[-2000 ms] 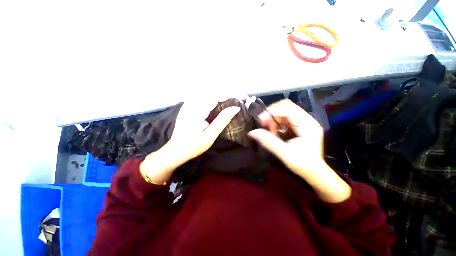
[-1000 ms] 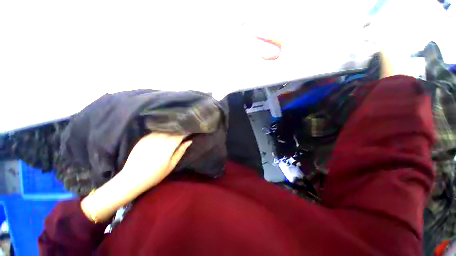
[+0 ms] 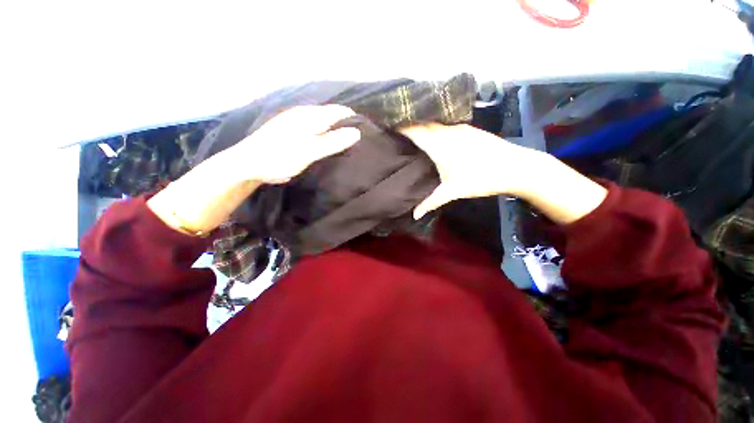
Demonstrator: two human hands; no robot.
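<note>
A garment piece lies in front of me at the table edge, with its dark smooth lining (image 3: 364, 182) towards me and a plaid part (image 3: 422, 99) with yellowish lines beyond it. My left hand (image 3: 293, 144) lies over the lining, its fingertips holding a fold. My right hand (image 3: 475, 161) is at the garment's right side, with its thumb apart below and its fingertips partly hidden against the cloth. No tool shows in either hand.
A white table (image 3: 248, 49) spans the top, with a red scissor handle (image 3: 555, 11) at its far right. A blue bin (image 3: 48, 306) stands at lower left. Dark plaid cloth (image 3: 736, 240) hangs at right, and more cloth (image 3: 140, 165) at left.
My right hand has come back from the upper right to the garment. My left hand has moved up on the lining. The garment is turned and spread differently, with plaid along the table edge.
</note>
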